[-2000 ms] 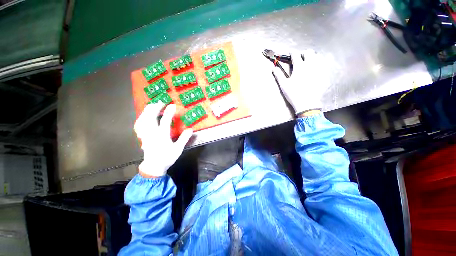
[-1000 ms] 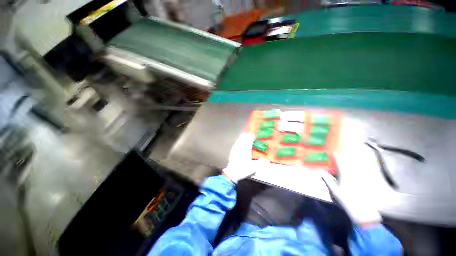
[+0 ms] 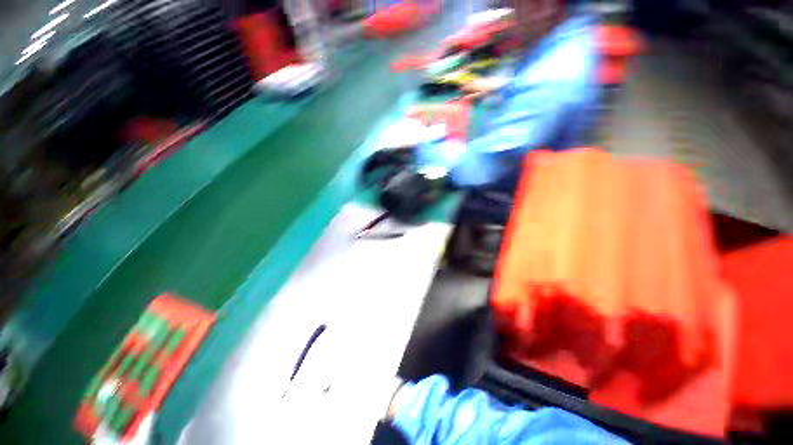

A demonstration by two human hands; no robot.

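The orange-red foam pad [image 3: 207, 318] with rows of small green circuit boards [image 3: 143, 363] lies slanted over the green conveyor at lower left. My left hand [image 3: 130, 432], in a white glove, is at its near end, blurred and cut off by the bottom edge; its grip is unclear. My right hand is lost in the glare of the metal; only its wrist and blue sleeve show at the bottom. A thin dark streak, likely the cutters [image 3: 306, 355], lies on the bench. A second dark and red tool [image 3: 374, 225] lies farther off.
The shiny metal bench top [image 3: 348, 295] runs beside the conveyor [image 3: 222, 217]. A black bundle [image 3: 404, 187] sits at its far end. A person in blue workwear [image 3: 543, 96] works beyond. A dark bin [image 3: 522, 387] with upright red foam sheets [image 3: 609, 235] stands at right.
The view has swung to the right. The pad has moved from the metal bench onto the conveyor, with my left hand at its near end. My right hand is no longer beside the pad.
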